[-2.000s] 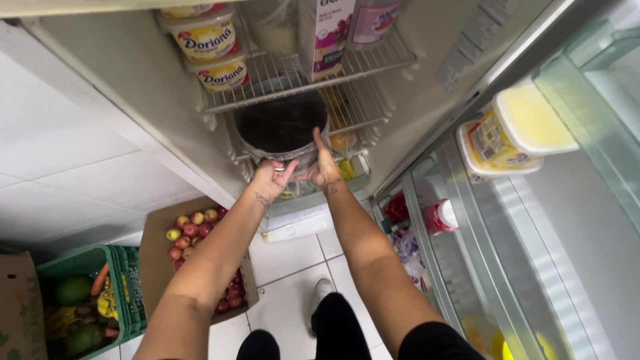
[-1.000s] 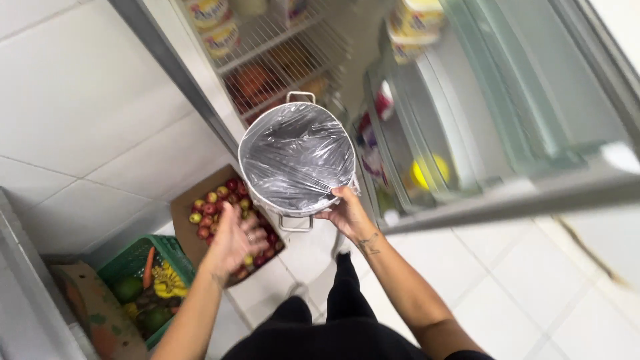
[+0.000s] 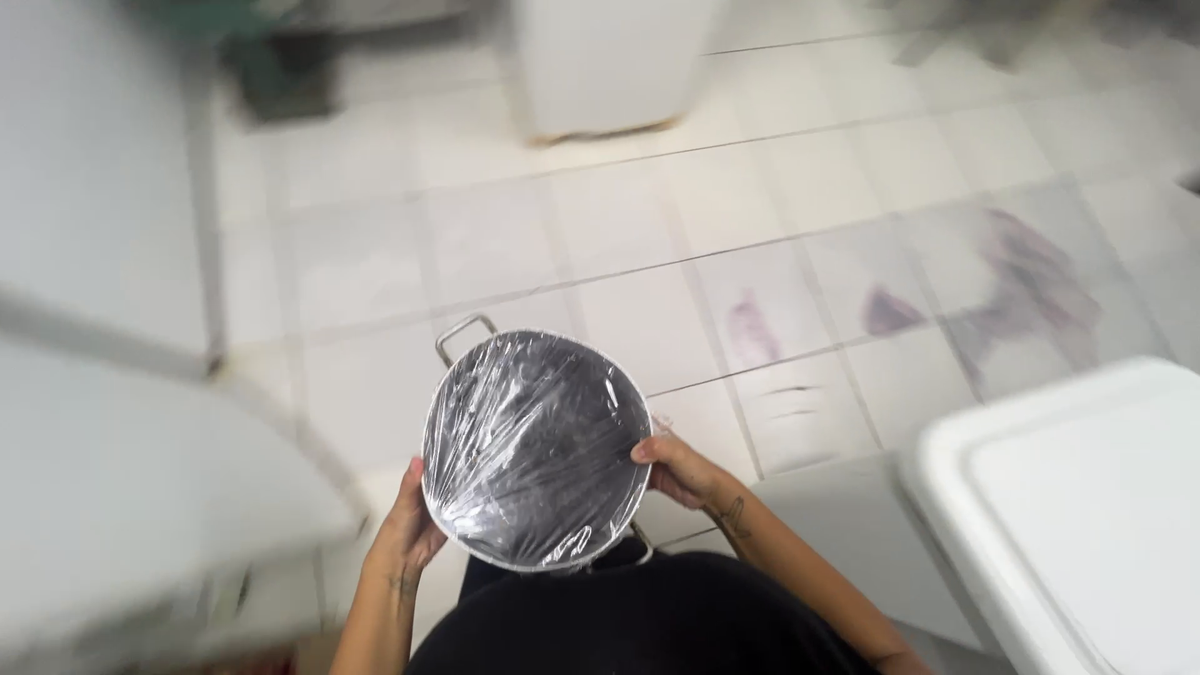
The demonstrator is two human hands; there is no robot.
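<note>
A round metal pot (image 3: 539,450) with plastic film stretched over its top is held in front of my body, low in the middle of the head view. Dark contents show through the shiny, wrinkled film. My left hand (image 3: 414,516) supports the pot's left side, its fingers partly hidden by the wall. On the other side, my right hand (image 3: 677,466) grips the rim with the thumb on top of the edge. One loop handle sticks out at the upper left, and another is partly visible at the lower right near my clothing.
White floor tiles (image 3: 619,234) with purplish stains (image 3: 1031,272) lie ahead. A white, blurred appliance-like surface (image 3: 122,469) fills the left side. At the lower right is a white lid or top with rounded corners (image 3: 1078,506). A white upright block (image 3: 609,75) stands farther off.
The pot has come out of the fridge, where both hands held it two seconds ago. My left hand, off the pot one second ago, is back on its side. The view has turned away from the fridge shelves.
</note>
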